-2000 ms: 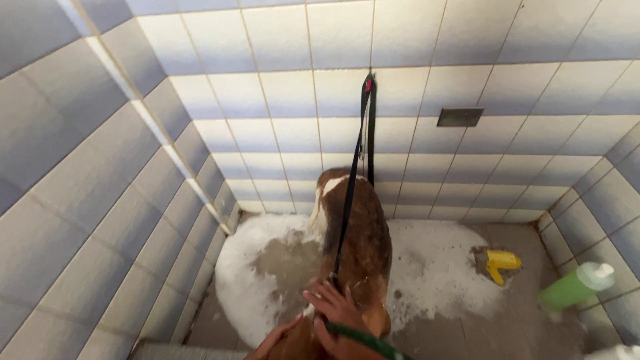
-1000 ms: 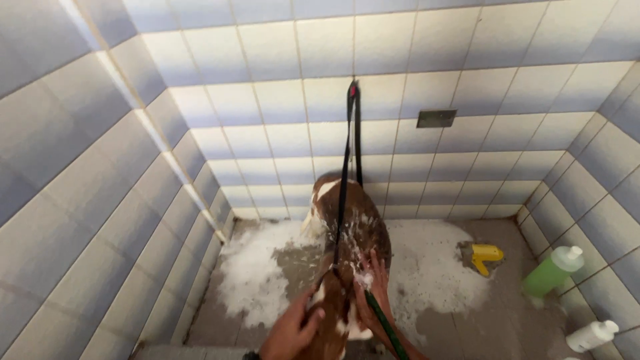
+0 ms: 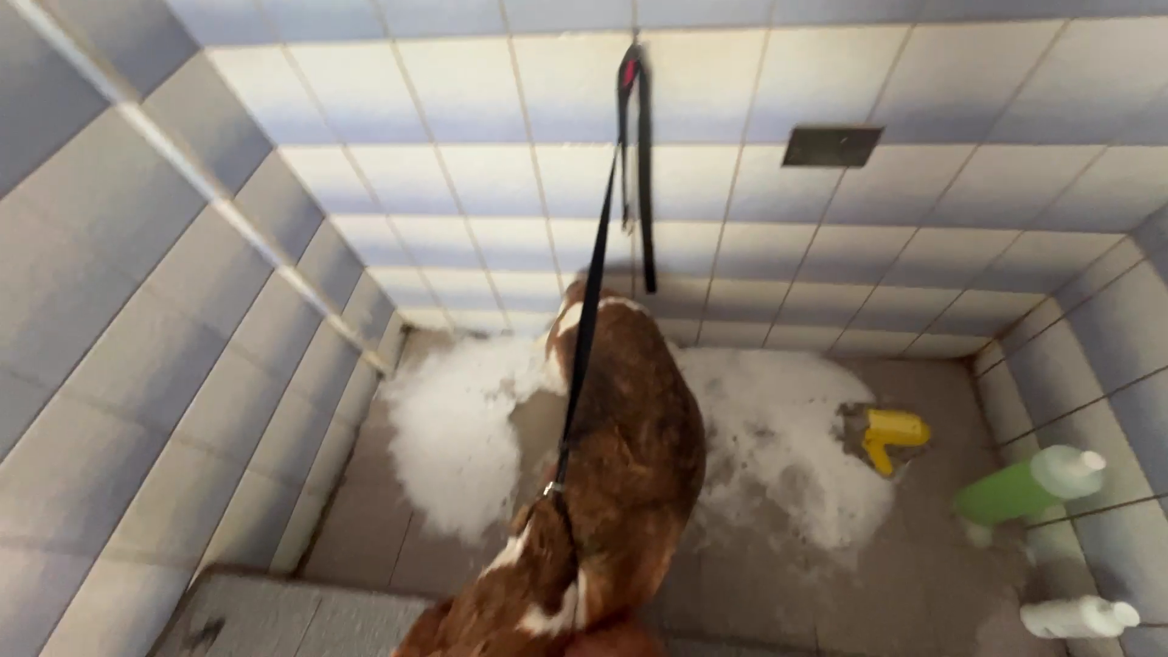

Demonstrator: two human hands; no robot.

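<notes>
A wet brown and white dog [image 3: 630, 429] stands on the tiled floor, its body stretching from the back wall down to the bottom edge. A black leash [image 3: 593, 319] runs taut from high on that wall to a metal ring at the dog's neck. At the bottom edge, a blurred reddish patch against the dog may be part of my right hand [image 3: 616, 641]; its fingers cannot be made out. My left hand is out of view. White foam [image 3: 456, 438] lies on the floor on both sides of the dog.
A yellow spray nozzle or similar tool [image 3: 894, 433] lies at the foam's right edge. A bottle of green liquid [image 3: 1022, 488] and a white bottle [image 3: 1077, 618] are at the right wall. A grey ledge [image 3: 274, 611] crosses the lower left. A dark metal plate [image 3: 832, 146] is on the back wall.
Both hands were on or beside the dog, with a green hose near the right one; the left hand and the hose have left the view. The dog's front end has shifted left.
</notes>
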